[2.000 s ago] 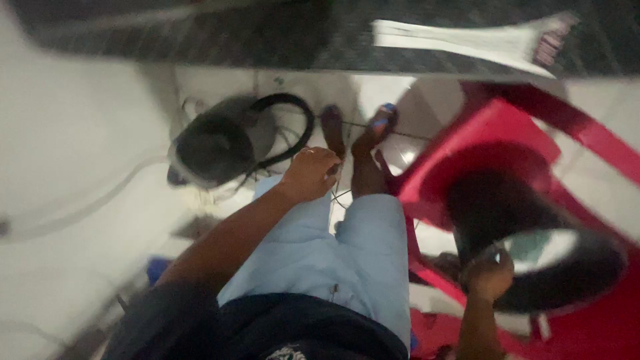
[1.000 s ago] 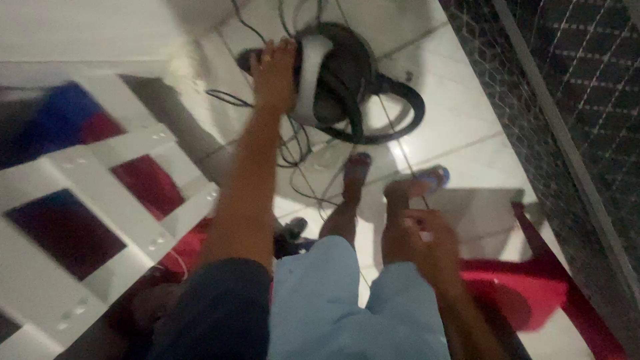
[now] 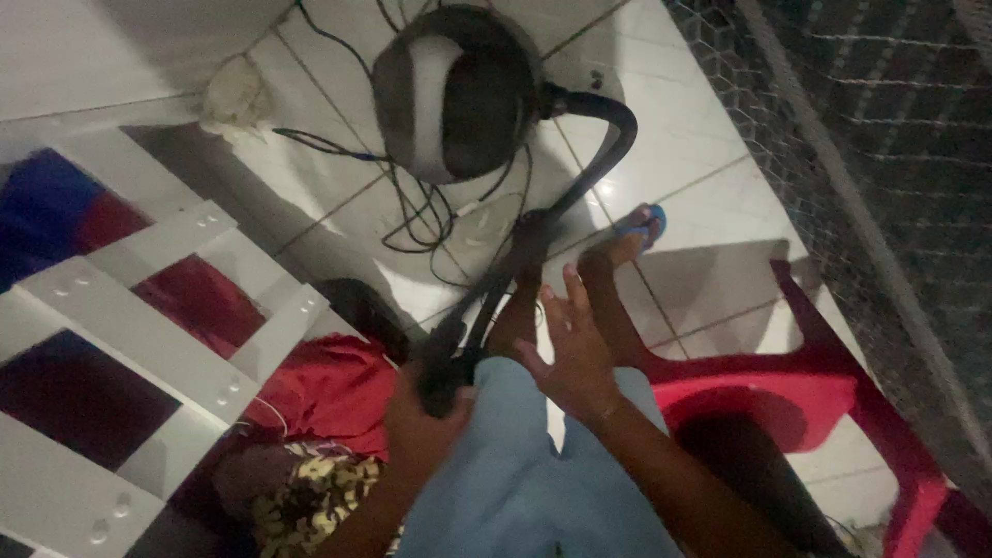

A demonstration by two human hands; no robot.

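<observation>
My left hand (image 3: 430, 418) is closed around the dark end piece of a black hose (image 3: 597, 170), beside my left thigh. The hose curves up to a round dark canister vacuum cleaner (image 3: 496, 93) with a grey band, which stands on the tiled floor. My right hand (image 3: 573, 349) hangs over my knees with its fingers spread and holds nothing. Thin dark cables (image 3: 418, 225) lie looped on the floor below the vacuum cleaner. Part of the hose near my left leg is blurred.
A white slatted frame (image 3: 139, 341) stands at the left, with red cloth (image 3: 333, 395) and patterned fabric (image 3: 310, 496) beside it. A red plastic chair (image 3: 829, 387) is at the right, below a wire-mesh panel (image 3: 852, 170). A pale crumpled bag (image 3: 236, 97) lies by the wall.
My left hand has left the top of the vacuum cleaner and now holds the hose end near my thigh. The black cylindrical thing that my right hand touched two seconds ago is no longer at it.
</observation>
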